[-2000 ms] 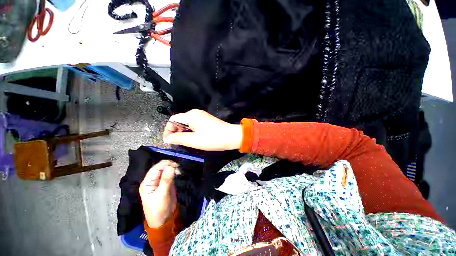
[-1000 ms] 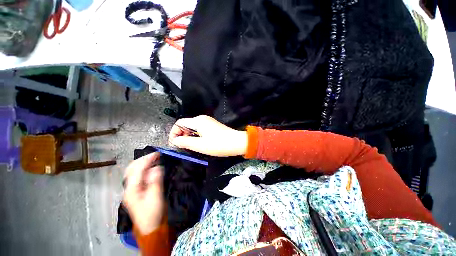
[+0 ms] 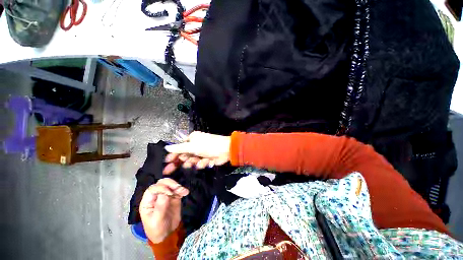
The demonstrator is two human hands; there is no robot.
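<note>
The black garment [image 3: 284, 66] lies over the table edge and hangs toward me, smooth lining on the left, nubby cloth on the right. A glinting beaded trim [image 3: 357, 66] runs along its edge. My right hand [image 3: 200, 150] is left of the garment's lower part, its fingers loosely apart, with no held object visible. My left hand [image 3: 161, 205] is lower left, thumb and fingers bent together. A thin dark line shows at its fingertips; I cannot tell whether it is a needle. No thread is clearly visible.
Orange-handled scissors [image 3: 190, 25] and a curled trim strip [image 3: 170, 53] lie on the white table [image 3: 122, 43]. Red-handled scissors [image 3: 73, 14] and a clear bag [image 3: 35, 23] are farther left. A wooden stool [image 3: 55, 144] stands on the floor. Black cloth [image 3: 150, 170] lies over a blue bin [image 3: 138, 232].
The view has shifted, so the table and stool sit farther right and higher. My right hand's pinched fingers, which held a thin dark sliver, have spread. My left hand's fast movement has slowed, its fingers bent together.
</note>
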